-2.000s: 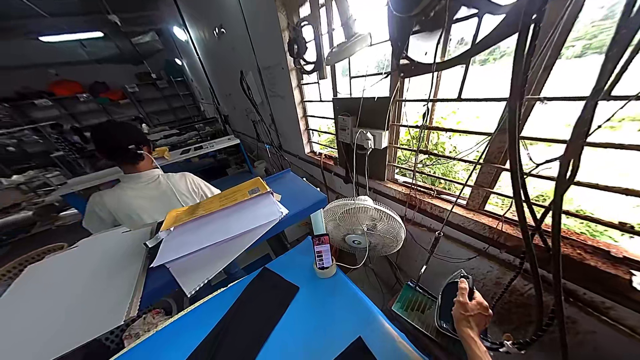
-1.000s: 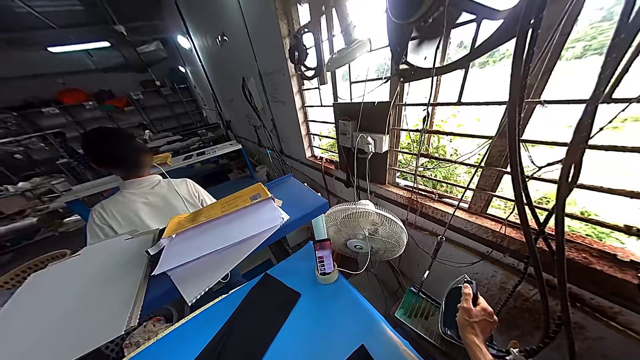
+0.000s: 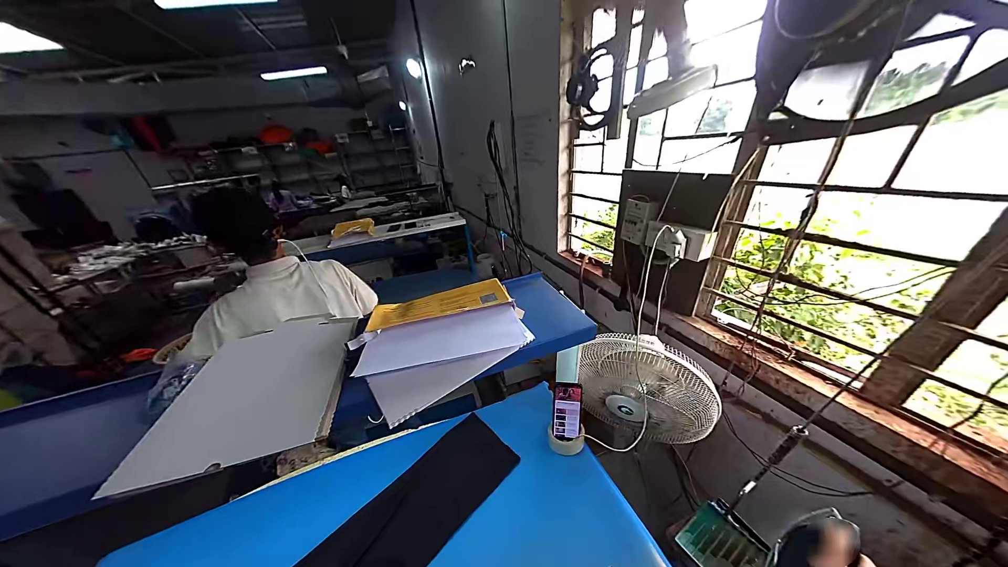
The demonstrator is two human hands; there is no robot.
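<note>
At the bottom right edge, my right hand shows only in part and blurred, on a dark object with a pale rim, perhaps an iron. Left of it is a green slotted tray-like rest. Folded black fabric lies across the blue table. A smartphone with a lit screen stands upright in a roll of tape at the table's far corner, a white cable running from it. My left hand is out of view.
A white pedestal fan stands beyond the table's corner. A blue bench holds paper sheets, a yellow packet and a grey board. A person sits with their back turned. Cables hang by the barred window.
My right hand, seen more fully before on the dark object, is now mostly below the frame edge. The view has shifted toward the left.
</note>
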